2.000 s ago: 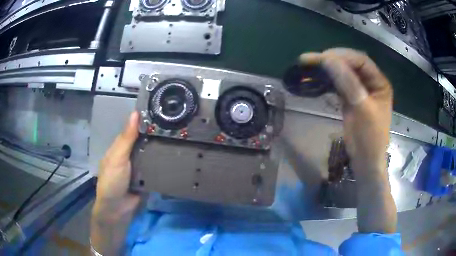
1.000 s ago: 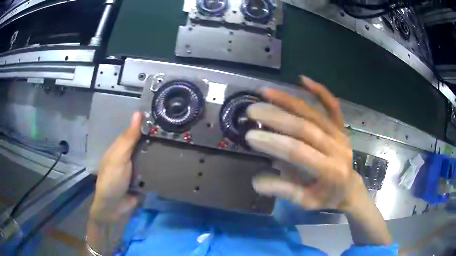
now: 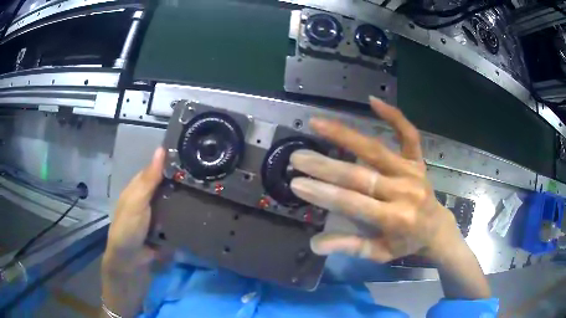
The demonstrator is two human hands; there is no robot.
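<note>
A grey-brown carrier fixture (image 3: 233, 227) is held up in front of me, tilted down to the right. Its upper half bears two black round speaker drivers; the left driver (image 3: 211, 146) shows fully. Tiny red spots sit below them. My left hand (image 3: 131, 217) grips the fixture's left edge, thumb on top. My right hand (image 3: 378, 192) is spread over the right driver (image 3: 273, 172), with pale-covered fingertips on or just over its centre, hiding its right part. I see nothing held in my right hand, though its palm side is hidden.
A second carrier fixture (image 3: 341, 77) with two round drivers lies on the green conveyor belt (image 3: 205, 46) beyond the side rail. On the right of the metal bench are another dark fixture (image 3: 462, 214), partly hidden, a crumpled white piece (image 3: 506, 213) and a blue bin (image 3: 539, 227).
The dark round part in my right hand is out of sight, and that hand has come over the right driver. The held fixture has tilted. The belt's fixture has moved right.
</note>
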